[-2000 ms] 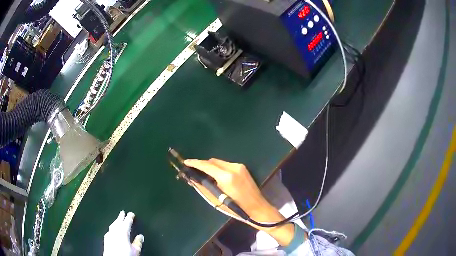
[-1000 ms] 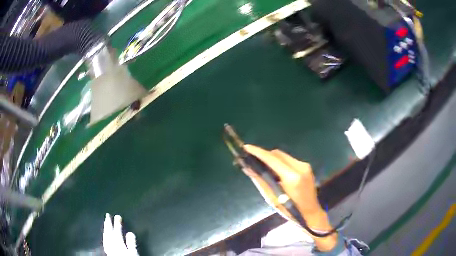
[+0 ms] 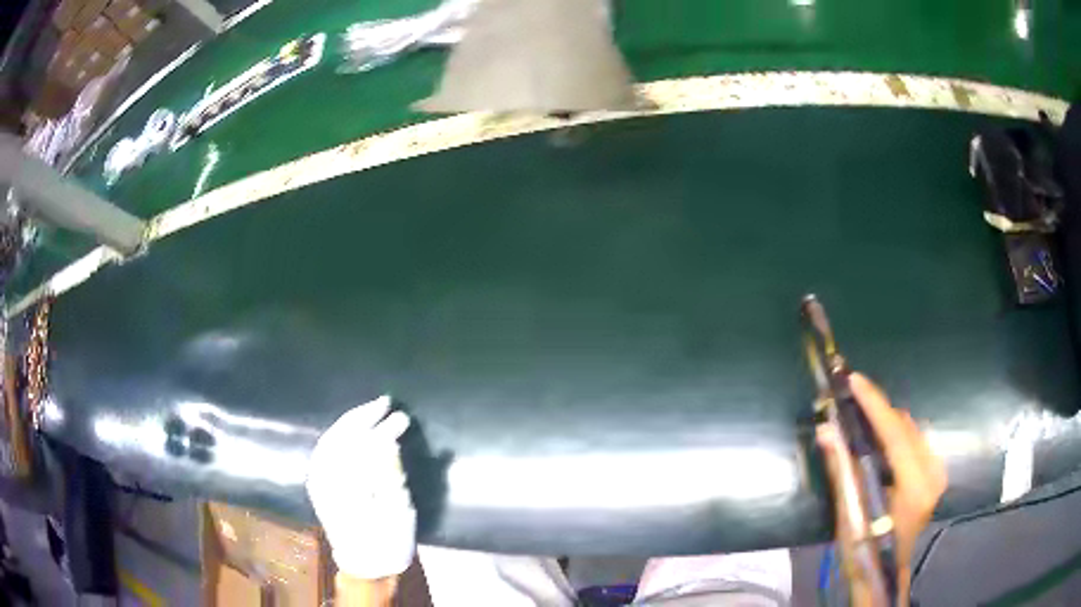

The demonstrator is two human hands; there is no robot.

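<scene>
My right hand (image 3: 895, 474), bare, holds a soldering iron (image 3: 839, 415) at the right, its brown metal tip pointing up and away over the dark green bench mat (image 3: 616, 296). A thin pale tube runs along the iron. My left hand (image 3: 365, 492), in a white glove, is over the mat's near edge at lower left. It holds nothing that I can see, its fingers slightly bent. No work piece is between the hands.
A grey fume hood (image 3: 533, 59) hangs at the top middle. A speckled pale rail (image 3: 344, 160) borders the green conveyor, where an open power strip (image 3: 249, 89) and a clear bag (image 3: 403, 36) lie. The black iron stand (image 3: 1014, 178) is far right. A cardboard box (image 3: 267, 551) is below left.
The view has swung left, so the soldering station's panel has left the picture and the hood shows at top middle. My left hand shows more fully. My right hand still holds the iron.
</scene>
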